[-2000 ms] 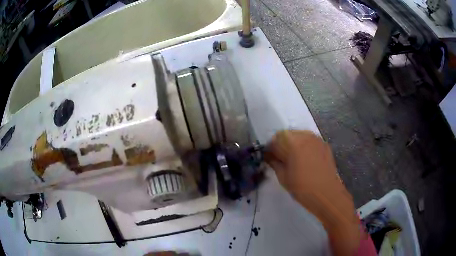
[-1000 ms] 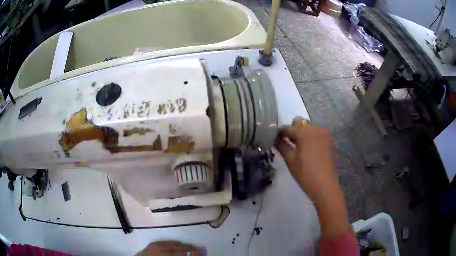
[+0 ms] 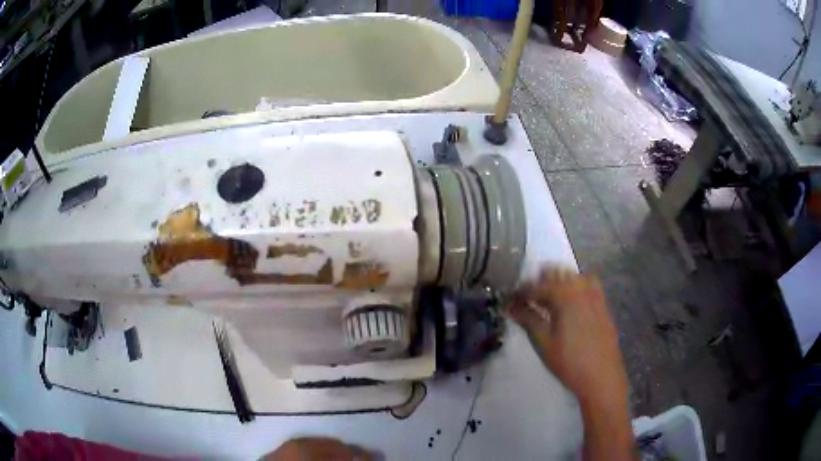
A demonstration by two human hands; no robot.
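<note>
The sewing machine [image 3: 297,225] has a cream body with a worn brown decal and stands across the white table. Its ribbed handwheel [image 3: 482,221] is at the right end, with a small dark mechanism [image 3: 468,329] below it. My right hand [image 3: 572,329] is beside that mechanism, thumb and fingertips pinched together at its right edge. The fingertips are blurred, so I cannot tell whether they hold anything. My left hand [image 3: 320,449] lies at the bottom edge, mostly cut off. Black snips or tweezers [image 3: 232,371] lie on the machine bed.
A cream trough [image 3: 360,67] with a white strip [image 3: 126,97] across it is behind the machine. A pole [image 3: 515,72] rises at the table's back right corner. A white tub [image 3: 675,437] is at the lower right. Another table [image 3: 738,108] stands beyond the floor.
The view has shifted, so the machine appears lower and further right. My right hand has moved from beside the handwheel's rim down to the dark mechanism. My left hand stays at the bottom edge.
</note>
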